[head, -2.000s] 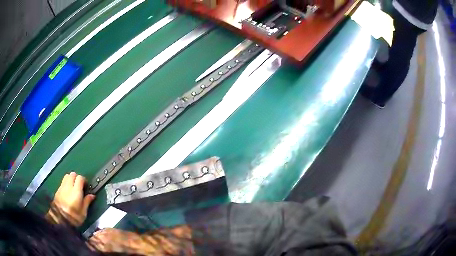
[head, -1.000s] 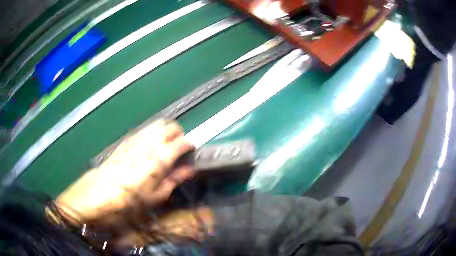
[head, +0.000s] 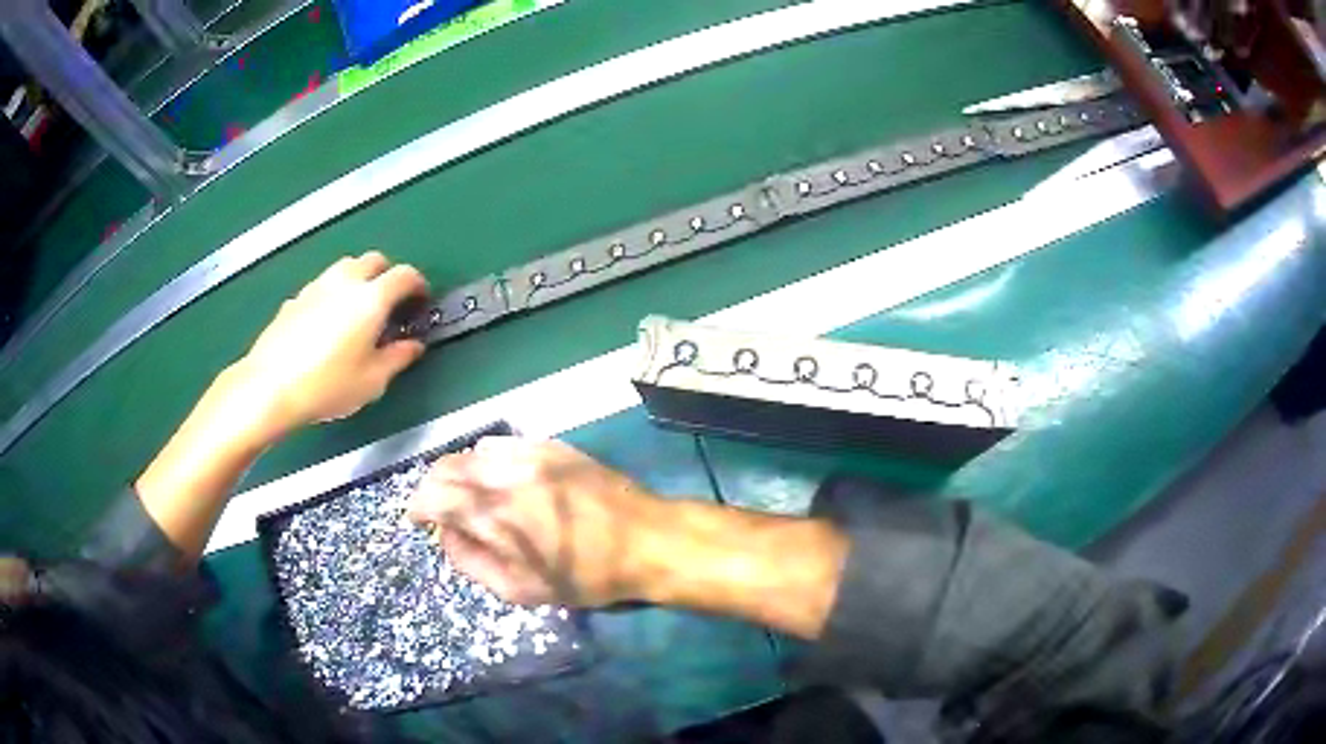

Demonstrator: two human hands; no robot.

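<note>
My left hand (head: 338,337) is at the left end of a row of grey-brown fixture strips (head: 633,250) on the green belt, its thumb and fingers around the end strip. Small looped seats run along the strips. My right hand (head: 531,520) is over the upper right of a black tray heaped with tiny silvery metal parts (head: 400,618), fingertips bunched close to the parts. Whether it holds a part or a tool is hidden. A stack of fixtures (head: 829,395) with the same looped seats on top stands right of the tray, touched by neither hand.
A silver guide rail (head: 902,291) runs between belt and worktop. Another rail (head: 538,105) lies beyond the strips. A blue bin (head: 393,26) is at the top left. A red-brown machine base (head: 1214,138) is at the upper right, with a thin pointed plate (head: 1040,96) near it.
The view has turned, bringing the parts tray into sight. My left hand, over the stack one second ago, is now at the strips' left end. My right hand now shows over the tray.
</note>
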